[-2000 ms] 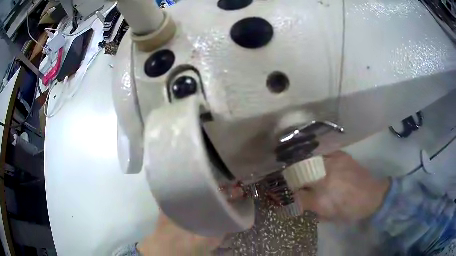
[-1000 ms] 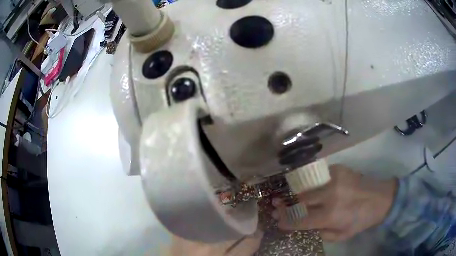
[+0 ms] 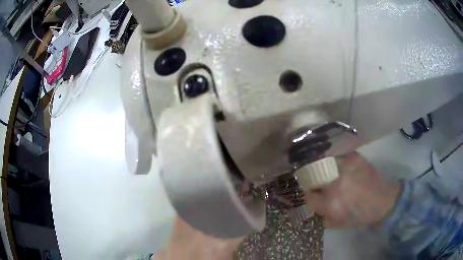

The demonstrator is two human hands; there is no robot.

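The cream-white sewing machine head fills the upper middle of the view. Brown speckled fabric lies under it at the bottom centre, beside the metal parts near the needle. My left hand is at the bottom, left of the fabric, partly covered by the rounded cream part of the head and cut off by the lower edge. My right hand is at the fabric's right edge, behind the ribbed cream tension knob. The fingertips of both hands are hidden, so their grip cannot be told.
Black-handled scissors lie on the table behind the machine arm at right. The white table curves down the left side. A dark flat thing lies beside a pink-red item at the far left.
My right hand has moved up, and its fingers, seen over the fabric a second ago, are now hidden behind the knob. My left hand has shifted up and left. The view has shifted slightly.
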